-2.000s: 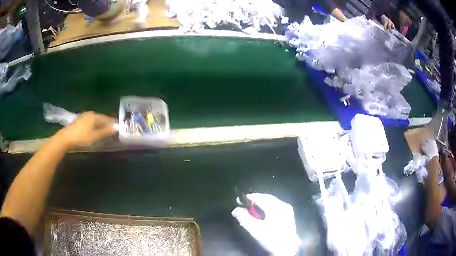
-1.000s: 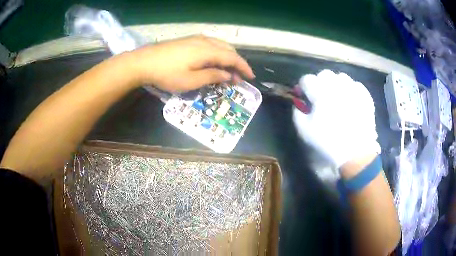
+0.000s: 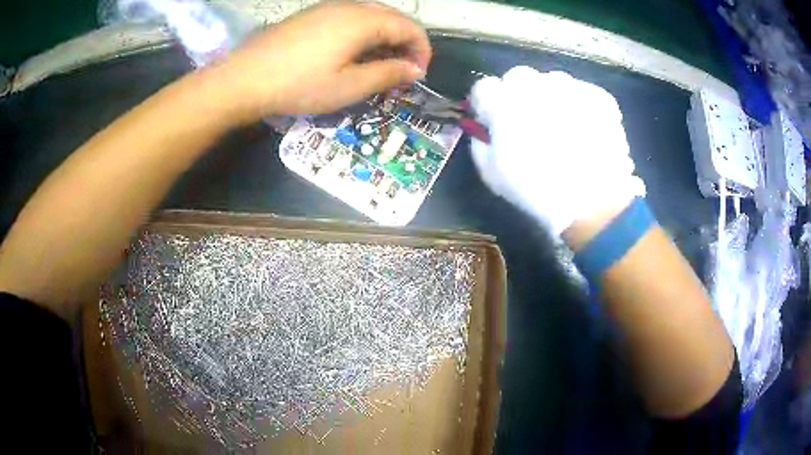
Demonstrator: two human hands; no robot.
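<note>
The open white socket housing (image 3: 298, 153) lies on the dark bench with its green circuit board (image 3: 416, 160) showing, with blue and yellow parts. My bare left hand (image 3: 347, 62) is at the housing's upper edge, fingertips over its top side; whether it grips the housing is partly hidden. My right hand (image 3: 556, 147), in a white glove with a blue band at the wrist, holds the red-handled pliers (image 3: 475, 126). Their metal jaws reach over the upper right part of the housing, near my left fingertips.
A cardboard tray (image 3: 491, 338) of thin silver pins (image 3: 302, 311) lies directly in front of me. A pale rail (image 3: 533, 25) edges the green belt. Bagged cord (image 3: 191, 27) is at the upper left. White socket units (image 3: 725, 142) with bagged cords (image 3: 756, 311) stand at right.
My left hand has left the belt edge, and the housing now lies on the bench. My gloved hand has moved left, bringing the pliers' jaws over the housing. The view has tilted down.
</note>
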